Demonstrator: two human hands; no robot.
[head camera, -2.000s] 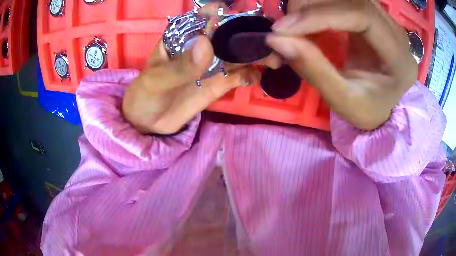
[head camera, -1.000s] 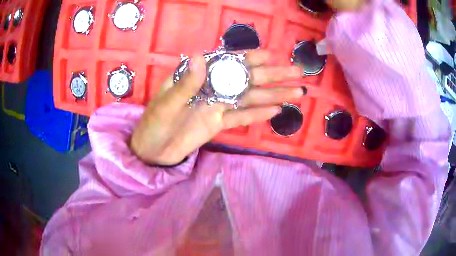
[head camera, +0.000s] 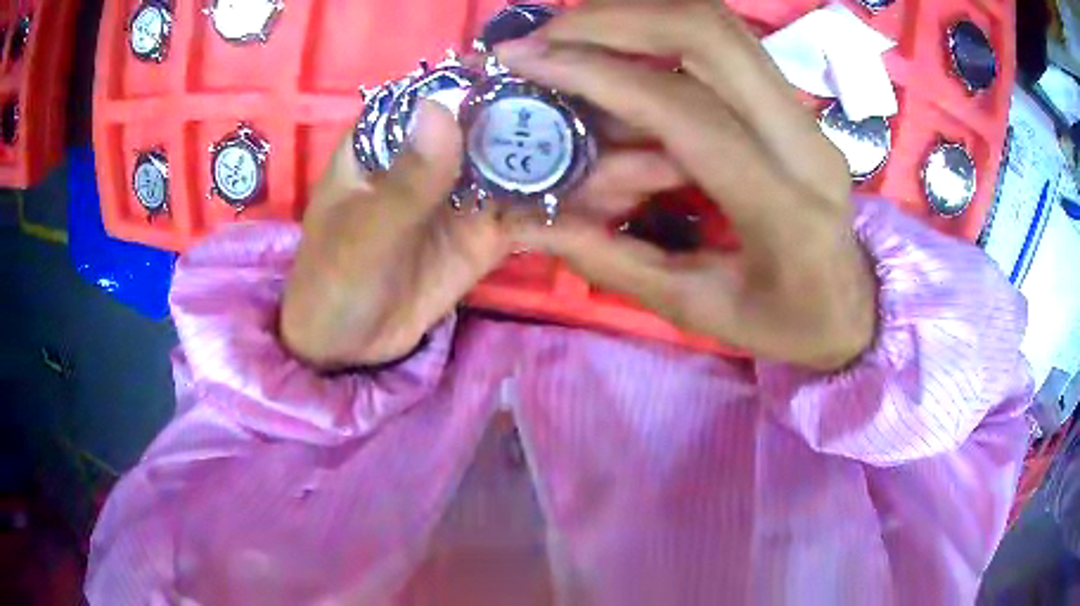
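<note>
My left hand (head camera: 379, 237) holds a small stack of round silver watch heads, their shiny rims showing between thumb and palm. The front watch head (head camera: 520, 144) shows its pale case back with dark printing and a CE mark. My right hand (head camera: 734, 189) reaches over from the right, its fingers curled around the right edge of that watch head. Its fingertips are partly hidden, so its exact touch is unclear. A white cloth (head camera: 835, 53) lies over the tray behind my right hand.
The orange-red tray (head camera: 310, 113) lies under both hands, with watch heads in several pockets, backs up at left (head camera: 238, 169) and dark faces at right (head camera: 971, 56). Another orange tray (head camera: 45, 107) is at far left, with a blue object (head camera: 113, 255) below. Papers (head camera: 1042, 201) lie at right.
My right hand has come back from the upper right to the watch heads in my left hand. The front watch head now shows its printed back. The white cloth now lies at upper right.
</note>
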